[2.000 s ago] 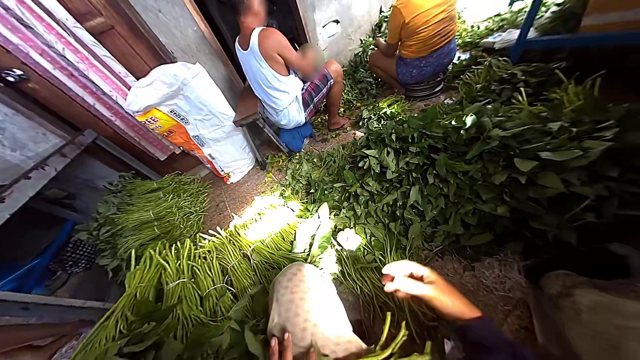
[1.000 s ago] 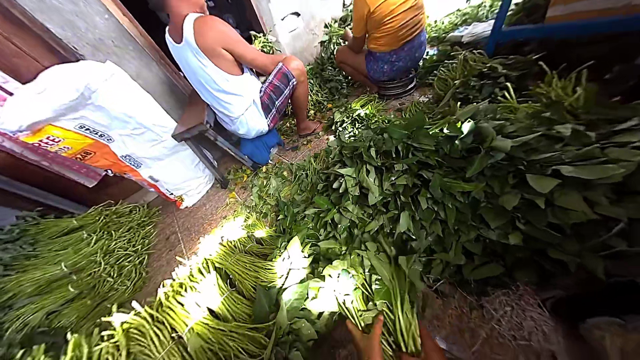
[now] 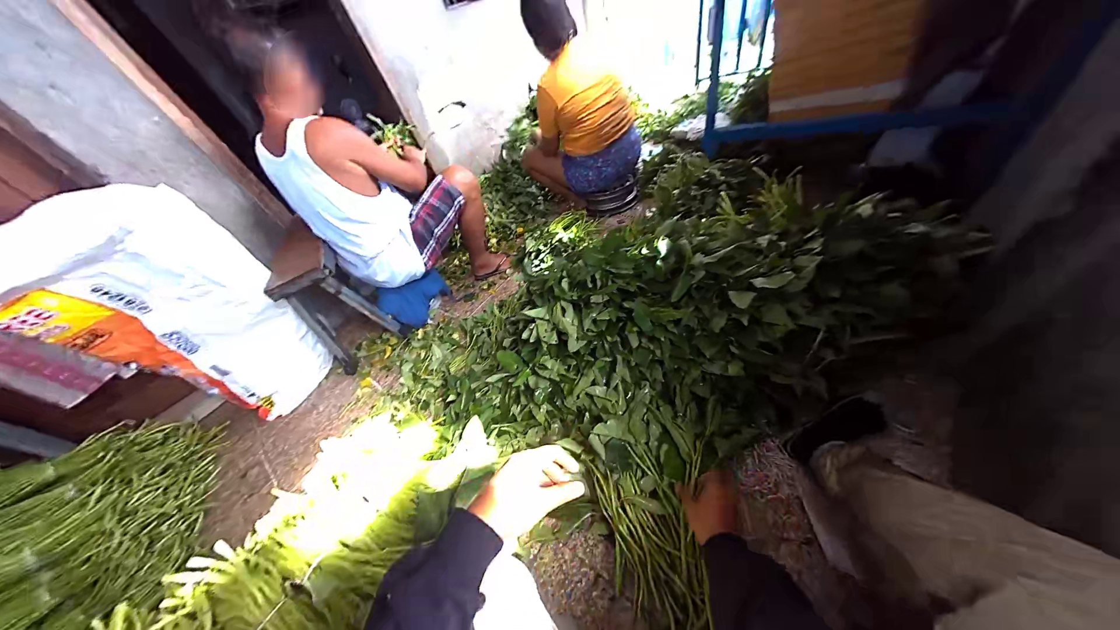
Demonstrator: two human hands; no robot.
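Both my hands are low in the head view, in dark sleeves. My left hand (image 3: 529,490), brightly sunlit, is at the left side of a bunch of long-stemmed leafy greens (image 3: 652,525); its fingers are bent, and I cannot tell whether they grip any stems. My right hand (image 3: 710,506) lies against the bunch's right side, its fingers partly hidden behind stems. Beyond both hands spreads a large heap of leafy greens (image 3: 630,332). Left of my left hand lies a row of sunlit bundles of green stems (image 3: 341,534), partly washed out by glare.
More stem bundles (image 3: 114,516) lie at the lower left, below a white printed sack (image 3: 219,306). A person in a white tank top (image 3: 341,197) sits on a wooden bench (image 3: 302,262) holding greens. Another person in an orange shirt (image 3: 588,109) squats behind the heap, near a blue metal frame (image 3: 840,121).
My hands were close together at the bunch's stems a second ago; now they are apart, one on each side of it. The pale spotted thing near my hand two seconds ago has left the view.
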